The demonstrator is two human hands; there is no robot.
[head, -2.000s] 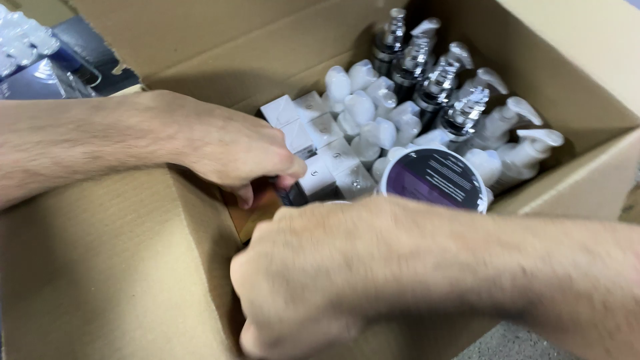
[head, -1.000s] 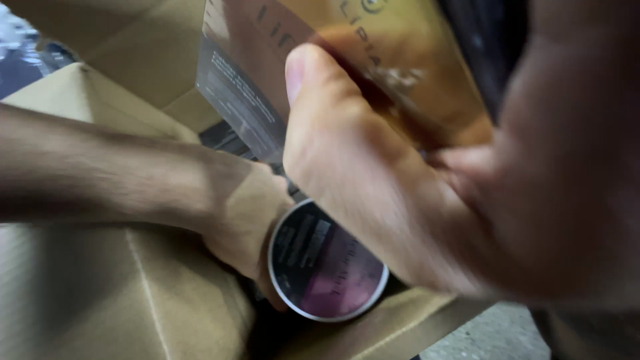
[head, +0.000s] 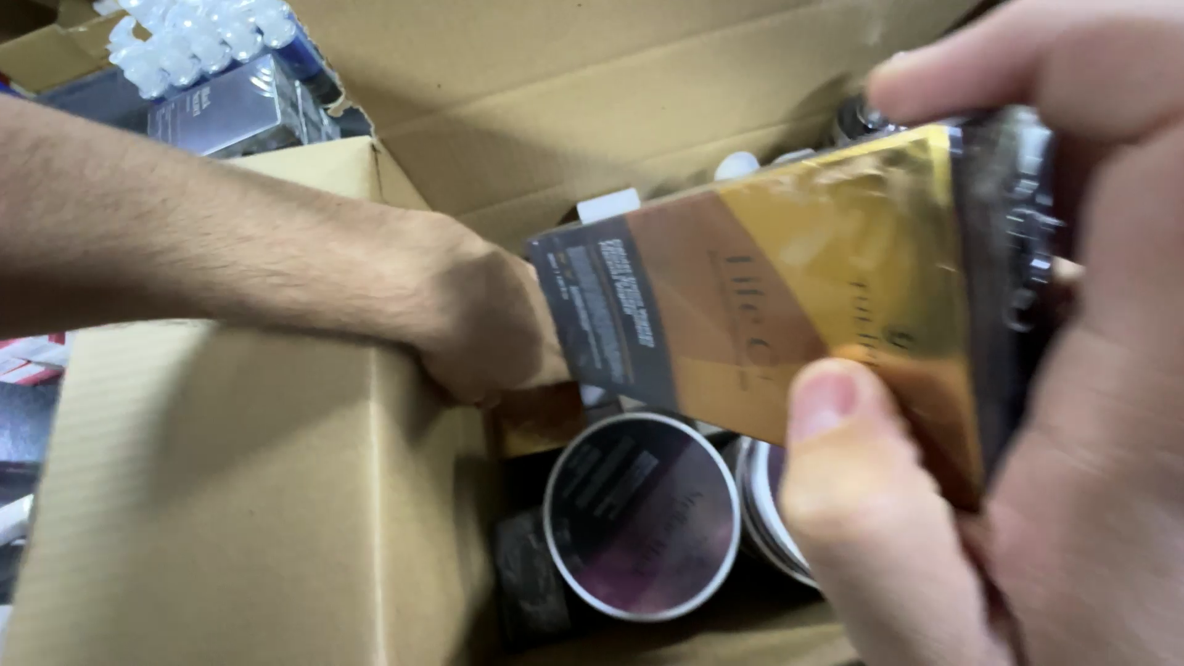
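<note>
My right hand (head: pixel 1045 305) holds an orange, gold and grey product box (head: pixel 731 305) with shiny wrap between thumb and fingers, above an open cardboard carton (head: pixel 277 518). My left hand (head: pixel 499 324) reaches over the carton's wall and down inside; its fingertips are hidden behind the held box. Beside it, lower in the carton, lies another orange-brown box (head: pixel 538 418). A round jar with a dark and purple lid (head: pixel 643 518) stands below the held box. A second round jar (head: pixel 772 509) is partly covered by my right thumb.
White caps (head: pixel 737 166) and a white box (head: pixel 608 205) show behind the held box. A dark box (head: pixel 534 578) lies beside the round jar. Outside the carton, at the upper left, are a grey product box (head: pixel 217 106) and clear-capped bottles (head: pixel 199 42).
An orange and gold box has come up in my right hand, which was low over the carton two seconds ago. My left hand remains inside the carton.
</note>
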